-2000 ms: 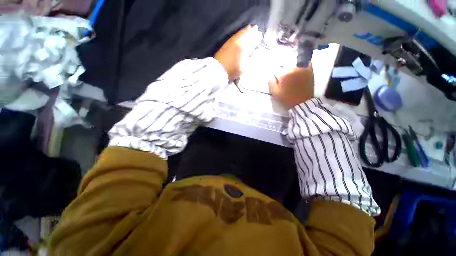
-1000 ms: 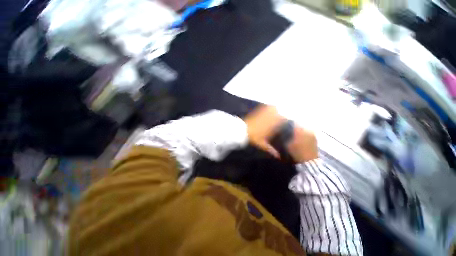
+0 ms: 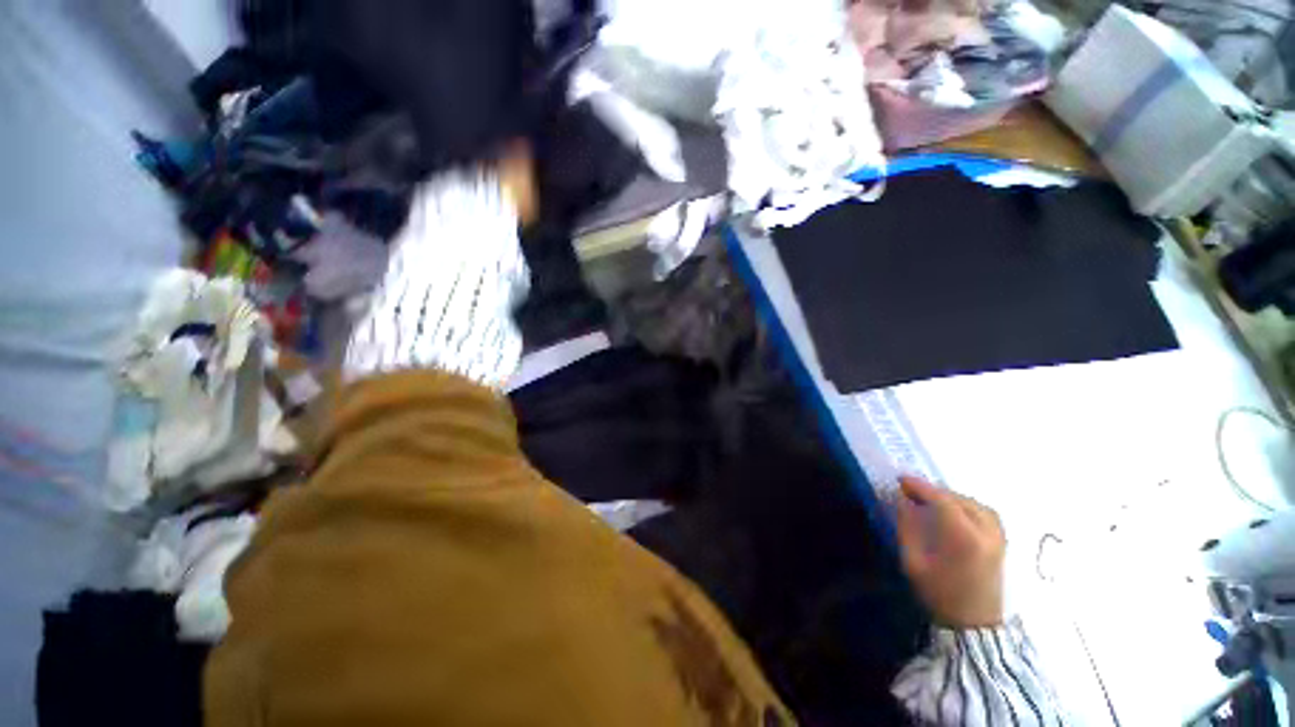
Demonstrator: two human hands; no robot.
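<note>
My left hand (image 3: 521, 182) is stretched out to the far left, beyond the table. Only a small part shows beside a blurred black cloth (image 3: 426, 71); the hand seems to grip this cloth, but its fingertips are hidden. My right hand (image 3: 954, 554) is at the table's front edge, its fingers curled in and its thumb on top, with nothing seen in it. A black fabric panel (image 3: 994, 284) lies flat on the white table (image 3: 1079, 455), beyond my right hand and not touched by it.
White scraps (image 3: 802, 114) are heaped past the table's blue left edge. Pink-brown cloth (image 3: 909, 57) and a white box (image 3: 1165, 85) are at the back. More black cloth (image 3: 611, 426) hangs beside my lap. A pale cloth bundle (image 3: 199, 384) is at left.
The view has swung left. My hands, close together one second ago, are now far apart, the left one out at the blurred black cloth. The machine is mostly out of view.
</note>
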